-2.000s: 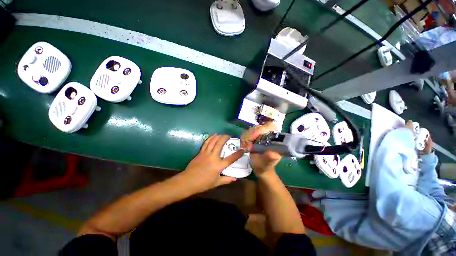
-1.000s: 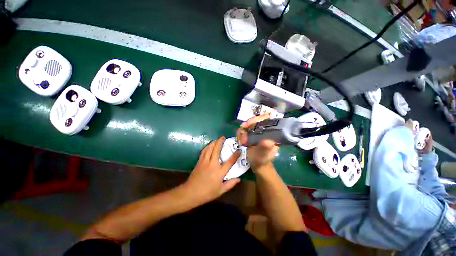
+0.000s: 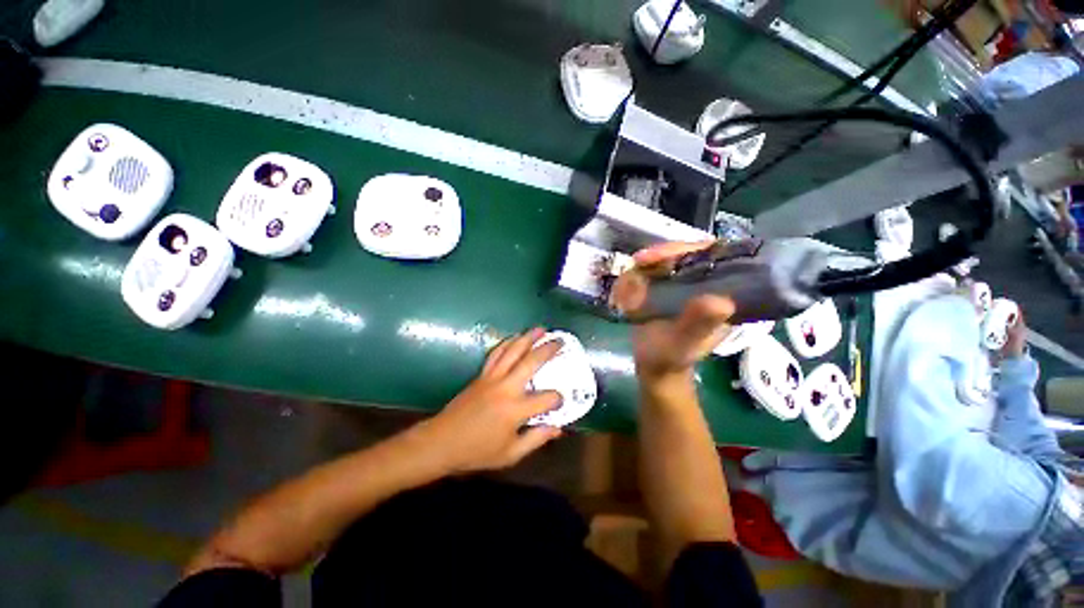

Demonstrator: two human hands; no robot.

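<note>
A white plastic housing (image 3: 566,380) lies on the green bench near its front edge. My left hand (image 3: 499,404) is on it, fingers over its left part. My right hand (image 3: 680,321) holds the grey electric screwdriver (image 3: 743,283), raised to the right of the housing and apart from it. A thick black cable loops from its rear. The driver's front end is at the screw feeder's (image 3: 663,190) front ledge; its bit is too small to make out, so I cannot tell if it touches.
Several face-side units (image 3: 276,204) lie at the left, and more (image 3: 827,401) at the right. Back-side units (image 3: 596,83) are on the far belt (image 3: 476,71) beyond the white strip. A person in a light blue sleeve (image 3: 951,392) sits at the right. Black cables hang over the bench.
The right hand and screwdriver have moved away from the housing, up and right towards the feeder. The left hand stays on the housing. Units on the far belt have shifted right.
</note>
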